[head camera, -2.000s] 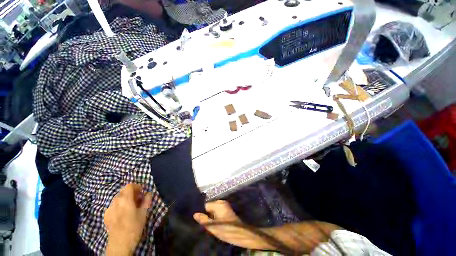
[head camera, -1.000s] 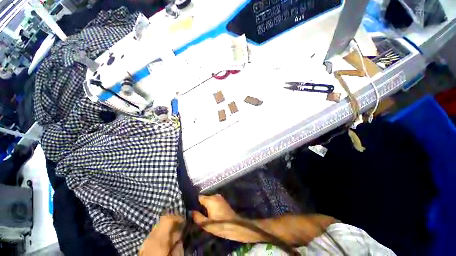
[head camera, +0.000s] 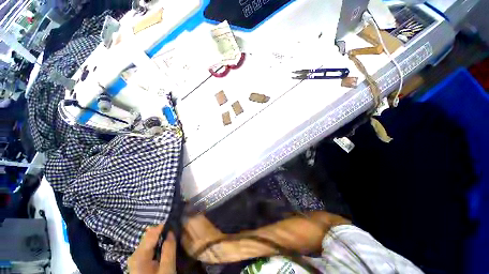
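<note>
The gingham fabric (head camera: 126, 176) lies crumpled left of and under the needle end of the white sewing machine (head camera: 102, 93) and hangs over the front edge. A narrow strip of black fabric (head camera: 177, 195) runs along its right edge down to my hands. My left hand (head camera: 153, 251) holds the fabric edge between thumb and fingers at the bottom. My right hand (head camera: 193, 227) is beside it at the black strip, blurred, its fingers partly hidden; its grip cannot be made out. The presser foot area (head camera: 174, 128) is at the fabric's upper right corner.
On the machine bed lie several brown pieces (head camera: 237, 108), red-handled scissors (head camera: 228, 70) partly covered, and dark thread snips (head camera: 321, 74). Beige tape (head camera: 370, 80) hangs over the ruler edge (head camera: 300, 134). A parts tray (head camera: 410, 24) is far right. A blue bin (head camera: 456, 112) stands right, beside dark cloth.
The view has shifted closer to the table. The black panel, wide at first, now shows as a narrow strip. My left hand has moved to the fabric edge, and both hands are close together.
</note>
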